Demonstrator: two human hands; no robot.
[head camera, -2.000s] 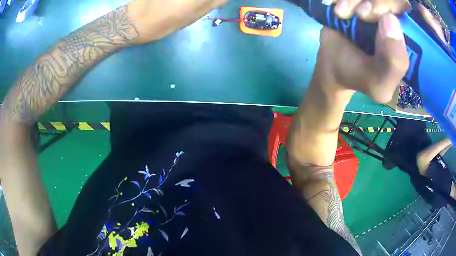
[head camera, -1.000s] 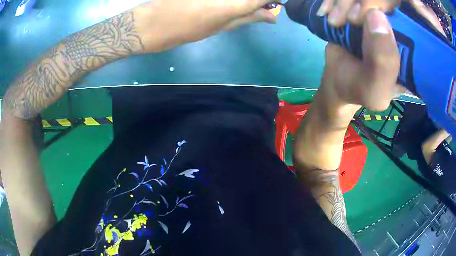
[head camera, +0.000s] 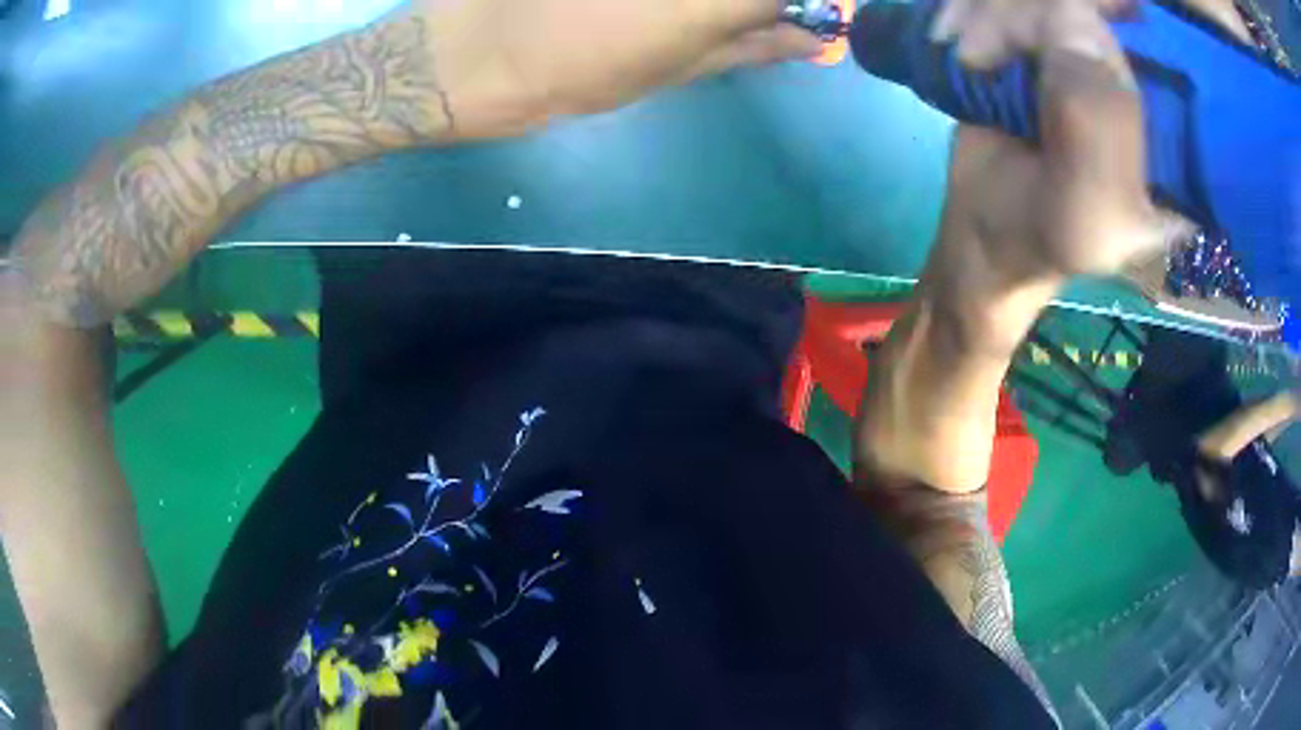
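My right hand (head camera: 1063, 129) is shut around the black grip of the blue electric screwdriver (head camera: 942, 64), at the upper right. The tool's black nose points left at a small dark module (head camera: 818, 16) at the top edge. A bit of the orange holder (head camera: 832, 50) shows just below the module. My left hand (head camera: 742, 36) is at the top edge beside the module, cut off by the picture's rim, with its fingers mostly hidden. I cannot tell what its fingers grip.
The dark-green bench (head camera: 614, 186) has a pale front edge, with small white specks near it. A parts box with dark, red and white pieces (head camera: 1206, 278) stands at the right. A red stool (head camera: 849, 350) is below the bench. Another person's arm (head camera: 1244, 428) shows at the far right.
My left hand has come to the orange holder, which earlier lay uncovered on the bench. The screwdriver's nose has moved to the right in view and stays at the module.
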